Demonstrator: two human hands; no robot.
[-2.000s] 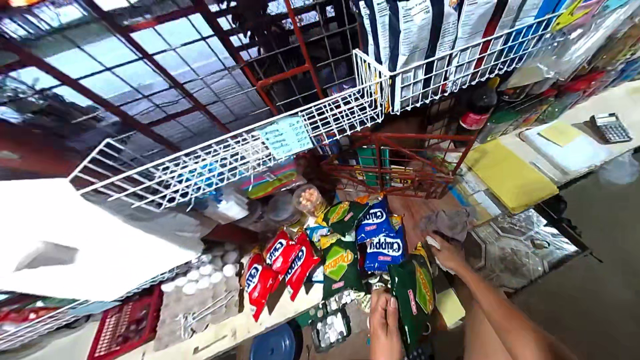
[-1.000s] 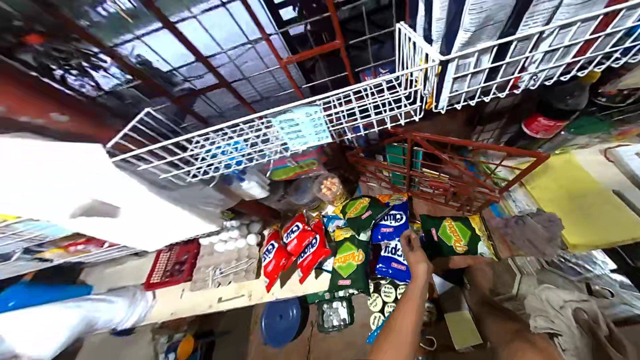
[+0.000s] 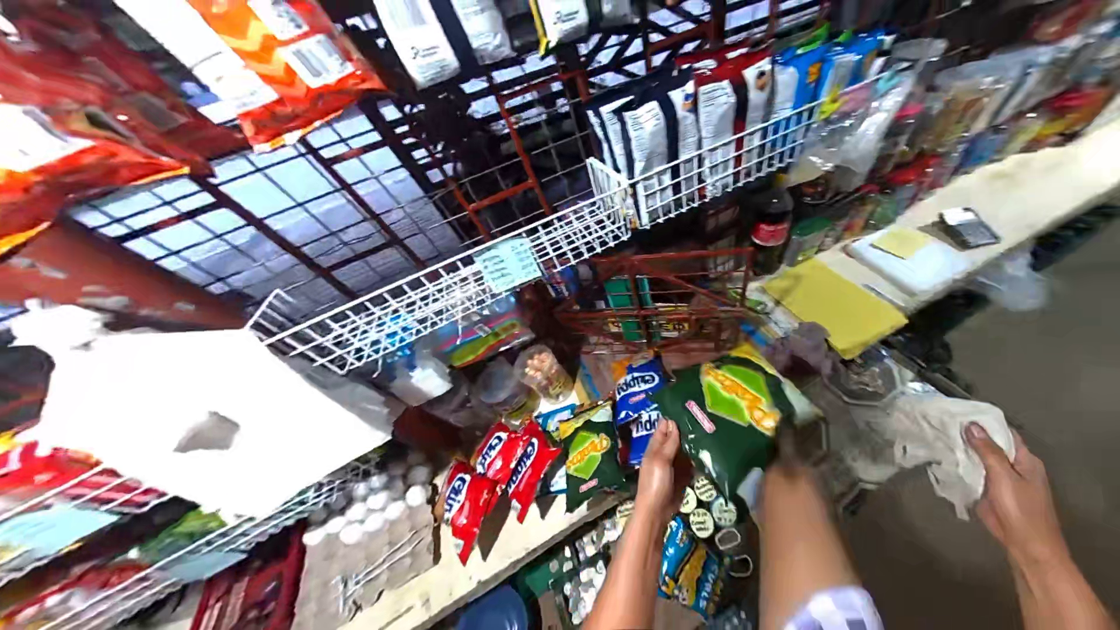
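Note:
A large green snack bag (image 3: 722,416) is tilted up over the counter. My left hand (image 3: 661,455) grips its left edge, thumb in front. My right hand (image 3: 792,442) is badly blurred at the bag's lower right side; its grip cannot be made out. The forearm ends in a checkered sleeve. Blue snack bags (image 3: 639,402) lie just behind my left hand, with a smaller green bag (image 3: 591,455) and several red bags (image 3: 499,472) to the left. At the far right another hand (image 3: 1015,481), seemingly a co-worker's, holds a pale crumpled cloth (image 3: 949,437).
A white wire rack (image 3: 437,306) crosses above the snacks, near a red metal frame (image 3: 665,297). An egg tray (image 3: 367,542) stands left, a jar (image 3: 542,372) behind. A yellow folder (image 3: 836,306), calculator (image 3: 969,227) and dark bottle (image 3: 770,227) are right.
The large green bag has come up off the counter and is tilted. The hand with the pale cloth now shows clearly at the right. The view has swung.

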